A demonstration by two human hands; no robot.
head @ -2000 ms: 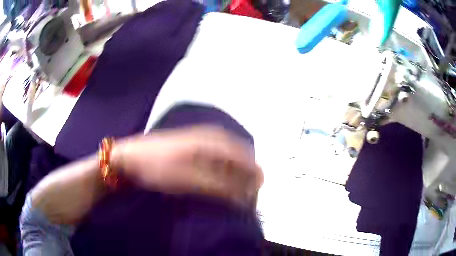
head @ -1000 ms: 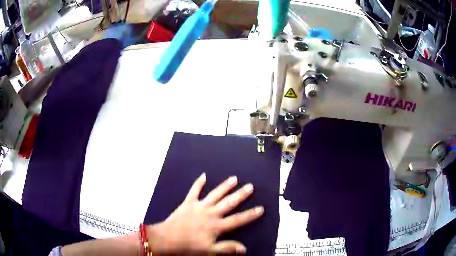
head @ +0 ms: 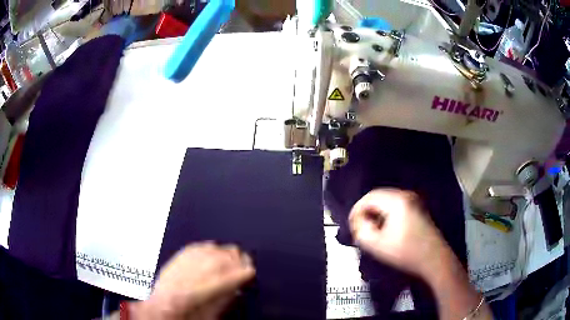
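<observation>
A flat dark purple panel [head: 250, 206] lies with its top edge at the presser foot [head: 297, 164] of the cream sewing machine [head: 400, 94]. My left hand [head: 203, 278], blurred, is on the panel's lower left with its fingers curled; whether it pinches cloth is hidden. My right hand [head: 394, 231], blurred, is right of the panel, over stepped-edge dark purple pieces [head: 419, 169] under the machine arm. Its thumb and fingers are curled together; whether cloth is between them cannot be seen.
A long dark purple strip [head: 56, 150] lies at the left of the white table [head: 156, 119]. A blue flat bar [head: 199, 40] and a green tapered thing [head: 314, 9] show above. Yellow-green handles [head: 495, 221] lie by the machine base. Ruler markings run along the front edge.
My right hand has come into view over the stepped-edge pieces. My left hand, spread flat on the panel a second ago, has curled and moved left. The panel's top edge is still at the foot.
</observation>
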